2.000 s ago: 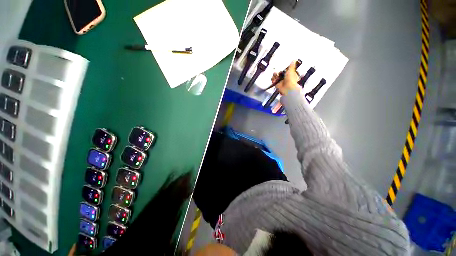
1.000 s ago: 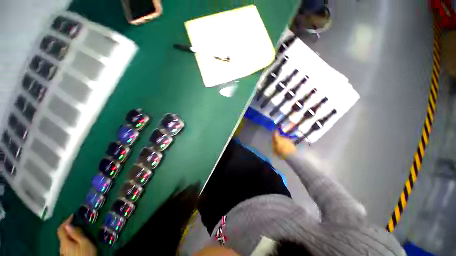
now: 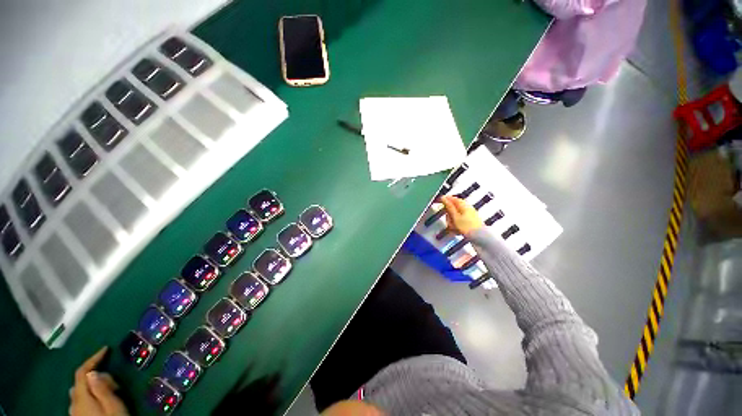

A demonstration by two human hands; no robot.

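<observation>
Small watch heads with lit screens (image 3: pixel 250 289) lie in two slanting rows on the green mat. My left hand (image 3: pixel 96 392) is at the lower left beside the nearest watch head, fingers apart and nothing seen in it; the picture's bottom edge cuts it off. My right hand (image 3: pixel 461 218), in a grey knit sleeve, reaches past the bench edge over dark strapped watches (image 3: pixel 494 218) on a white carrier (image 3: pixel 521 199). Its fingers are at a dark strap; whether they grip it cannot be told.
A white compartment tray (image 3: pixel 175 154) with dark watches in its outer pockets lies at left. A phone (image 3: pixel 303 50), pale paper (image 3: pixel 413 130) and a thin pen-like object (image 3: pixel 398 149) lie farther back. A blue bin (image 3: pixel 439 258) is below the carrier. A person in pink (image 3: pixel 582 49) is at the top right.
The view has turned and shifted, showing more of the tray and the person in pink. My right hand moved to the carrier's lower edge, then back over the straps. My left hand has come into view.
</observation>
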